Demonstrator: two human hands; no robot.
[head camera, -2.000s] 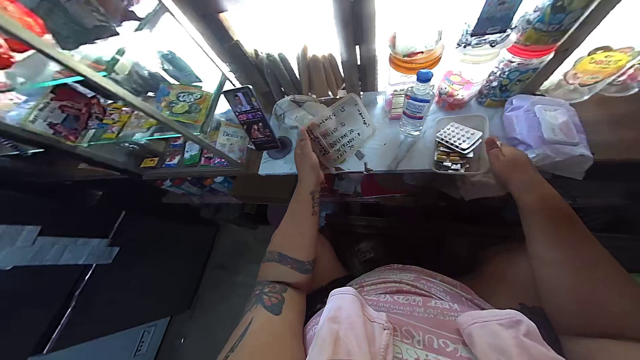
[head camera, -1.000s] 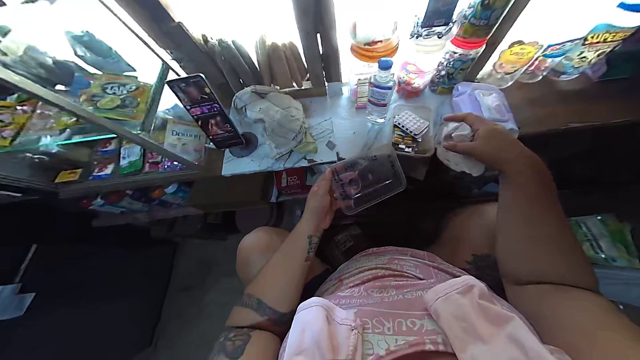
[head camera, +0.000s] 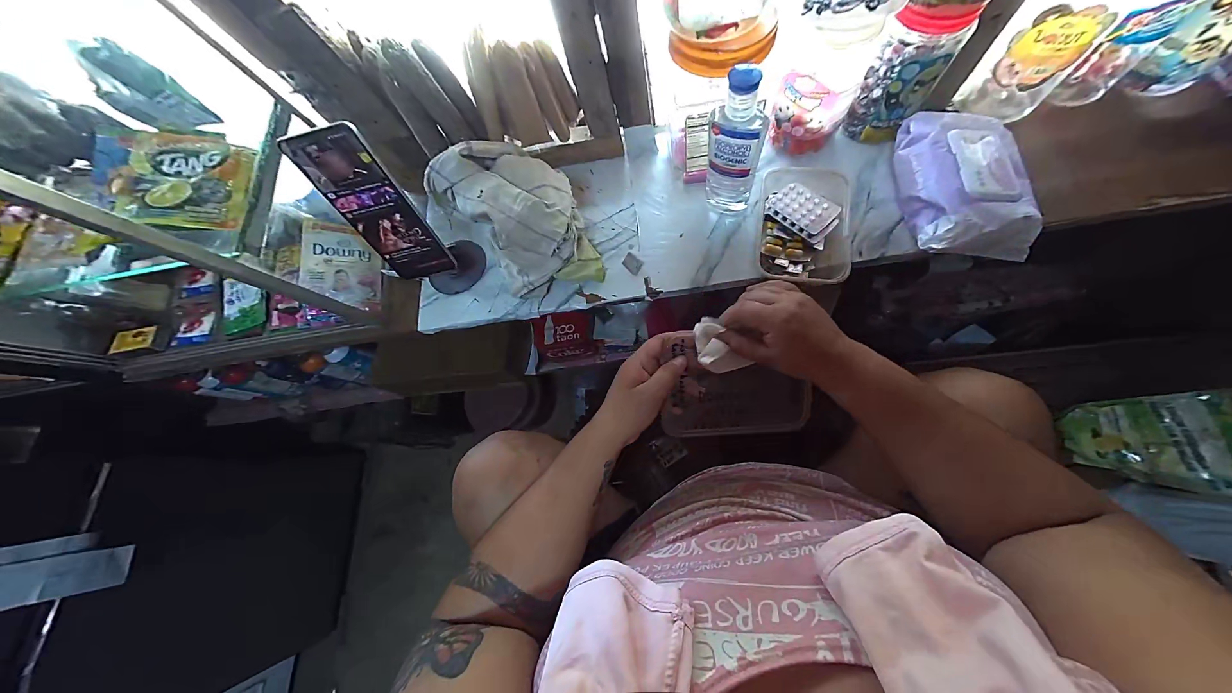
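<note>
My left hand (head camera: 647, 385) grips the left edge of a clear plastic lid (head camera: 741, 409) with handwriting on it, above my lap. In my right hand (head camera: 784, 327) is a crumpled white tissue (head camera: 717, 348), which lies against the lid's upper part. Behind, on the marble-patterned counter (head camera: 674, 207), a clear plastic tub (head camera: 835, 260) holds blister packs of tablets (head camera: 802, 212) and capsules. A bottle of isopropyl alcohol (head camera: 735, 159) with a blue cap stands upright left of the tub. To the tub's right lies a purple pack of wipes (head camera: 962, 188).
A phone (head camera: 371, 202) on a round stand (head camera: 457, 268) and a bundled checked cloth (head camera: 510, 212) are on the counter's left part. Candy jars, one red-lidded (head camera: 914, 67), stand at the back. A glass display case (head camera: 125, 250) with sachets is at the left.
The lid was held up over the counter, then lowered towards my lap. My right hand has moved from the tub to the wipes pack, then to the lid, with the white tissue in it.
</note>
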